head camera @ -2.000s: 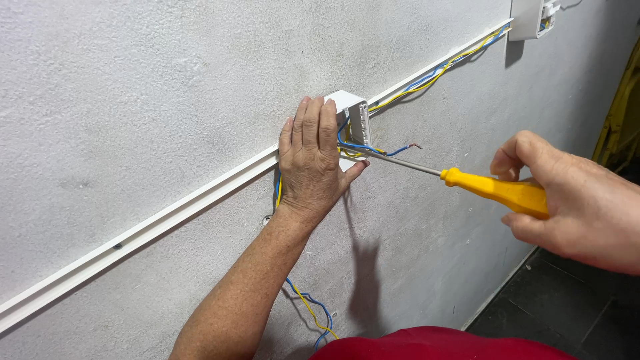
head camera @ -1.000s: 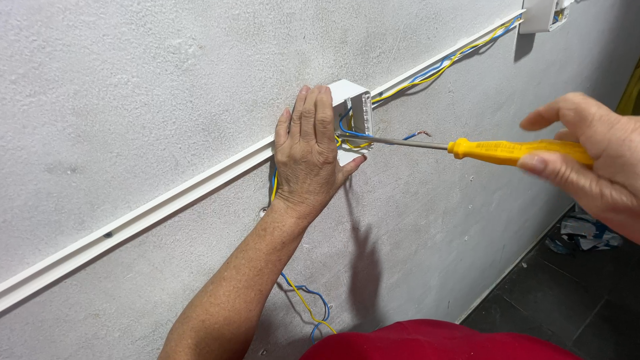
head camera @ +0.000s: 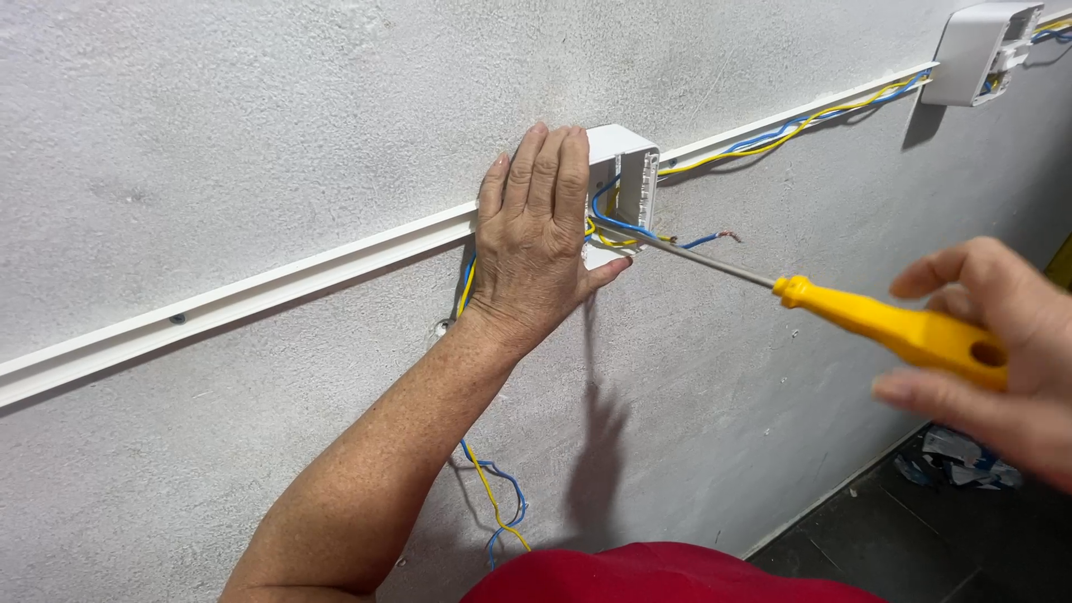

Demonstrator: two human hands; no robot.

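A white plastic surface-mount electrical box (head camera: 620,142) sits on the grey wall, its open side facing right and outward. My left hand (head camera: 536,209) presses flat over its left side, thumb at the lower edge. From the box come blue and yellow wires; the end of one blue wire (head camera: 702,240) shows bare copper. A screwdriver (head camera: 888,322) with a yellow handle has its shaft inside the box, where the tip is hidden. Around the handle's end, my right hand (head camera: 988,335) is blurred, fingers spread, and its contact with the handle cannot be made out clearly.
Open white trunking (head camera: 251,280) runs diagonally along the wall to the box. More trunking (head camera: 804,117) with blue and yellow wires leads to a second white box (head camera: 976,54). Loose wires (head camera: 494,494) hang below my left forearm. Crumpled packaging (head camera: 963,452) lies on the dark tiled floor.
My right hand has shifted on the screwdriver, its fingers now spread around the handle's end. The screwdriver handle now tilts further down to the right. My left hand has stayed on the box.
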